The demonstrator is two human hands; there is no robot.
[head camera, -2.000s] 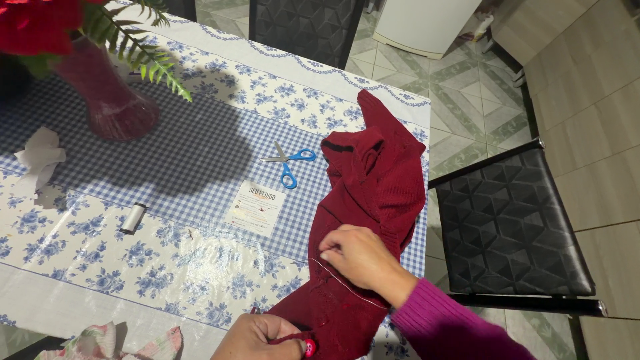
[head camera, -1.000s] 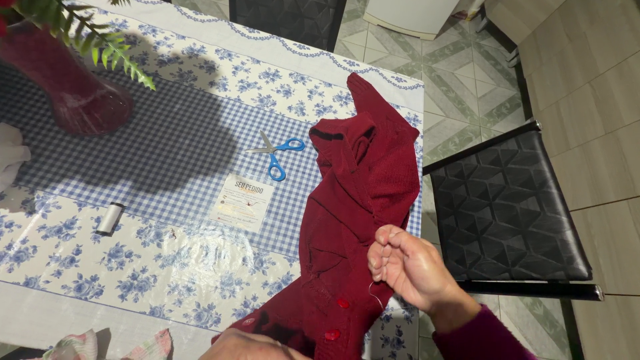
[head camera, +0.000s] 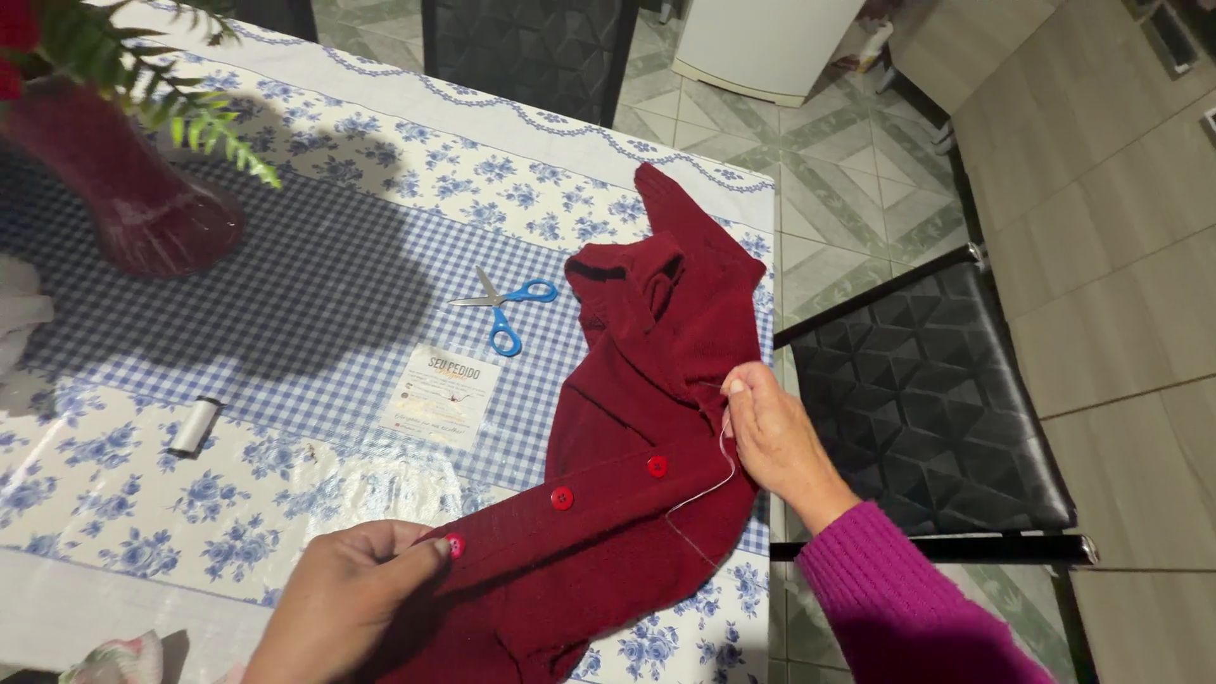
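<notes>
A dark red knit garment (head camera: 608,408) lies across the right end of the table, its button band stretched between my hands. My left hand (head camera: 356,589) pinches the band at the lowest visible red button (head camera: 456,545); two more red buttons show farther up. My right hand (head camera: 774,432) has its fingertips together at the garment's right side, with a pale thread (head camera: 698,499) hanging from them in a loop over the cloth. Whether a needle is between those fingers is too small to tell. Blue-handled scissors (head camera: 503,309) lie spread, left of the garment.
A printed card (head camera: 440,394) and a white thread spool (head camera: 196,427) lie on the patterned tablecloth (head camera: 209,494). A dark red vase (head camera: 161,209) with fern leaves stands at the upper left. Floral cloth (head camera: 119,662) is at the lower left. A black chair (head camera: 936,399) stands beside the table's right edge.
The button band, mostly turned away or bunched before, is now drawn out with its buttons facing up. My left hand has come further into view, and my right hand has moved up along the garment.
</notes>
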